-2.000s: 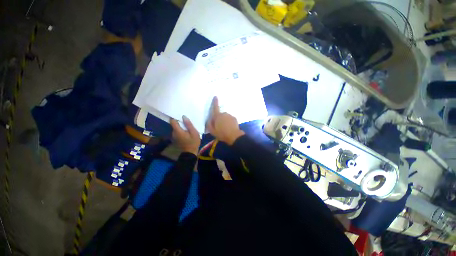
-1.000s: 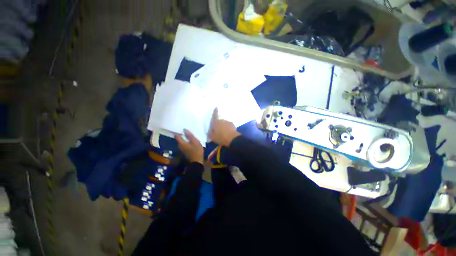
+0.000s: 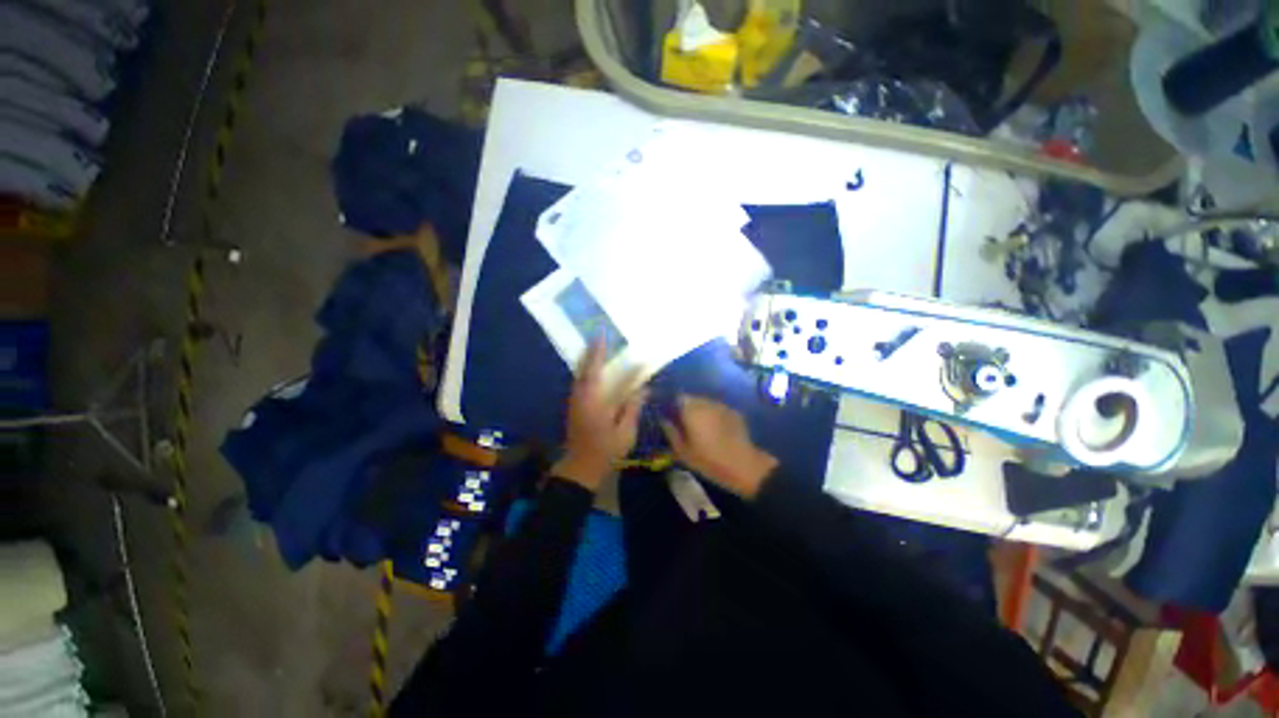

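White paper sheets (image 3: 673,253) lie fanned on a large navy cloth piece (image 3: 502,330) on the white table, washed out by the lamp. One page has a blue-teal swatch (image 3: 579,310). My left hand (image 3: 603,421) grips the pages' lower edge, a finger over the swatch page. My right hand (image 3: 718,443) is beside it at the table's front edge, fingers curled and blurred; whether it holds anything is unclear. A bit of yellow tape (image 3: 648,460) shows between my hands.
The white sewing machine (image 3: 968,376) is at right, with black scissors (image 3: 929,446) in front of it. A pale trough (image 3: 842,118) with bags runs along the back. Navy heaps (image 3: 368,330) and labelled bundles (image 3: 446,530) are at left. A blue seat (image 3: 582,568) is below.
The top white page no longer covers the left side; the swatch page and more navy cloth now show. My right hand has moved from pointing on the page down to the front edge.
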